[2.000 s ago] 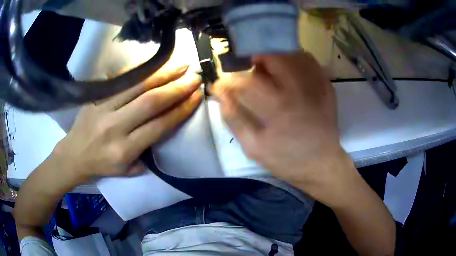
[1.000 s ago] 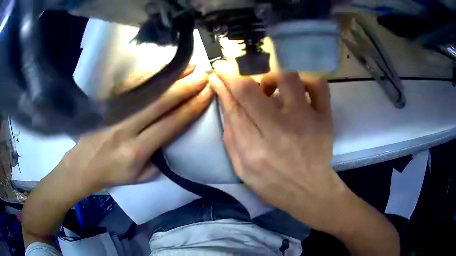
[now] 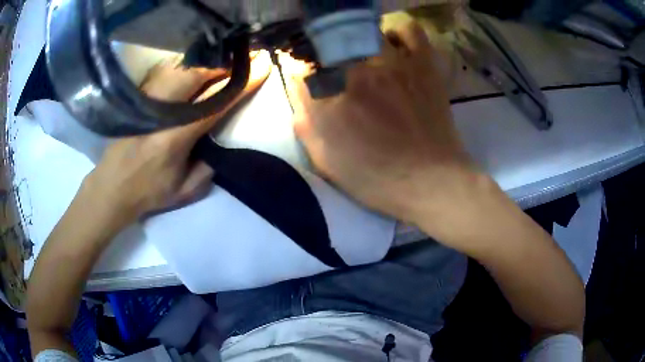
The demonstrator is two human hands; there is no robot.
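Note:
A white fabric panel (image 3: 219,240) lies across the table edge, over my lap. A black fabric piece (image 3: 272,187) shows on it as a curved band. A seam line runs between white layers up to the lit needle area. My left hand (image 3: 152,159) lies on the fabric left of the seam, its fingertips partly hidden behind the machine's dark curved part. My right hand (image 3: 385,127) presses on the fabric right of the seam, fingers near the needle area, partly covered by the machine head (image 3: 343,35). The needle itself is hidden.
Metal tweezers or snips (image 3: 513,74) lie right of the machine. The white tabletop (image 3: 566,134) has a curved front edge. A shiny curved metal part (image 3: 85,92) stands at upper left. A blue basket (image 3: 145,311) and pale folded pieces (image 3: 180,322) are below left.
The fabric has shifted up toward the needle area, with a wider black piece and more white panel exposed. My right hand has moved up. The view has shifted slightly.

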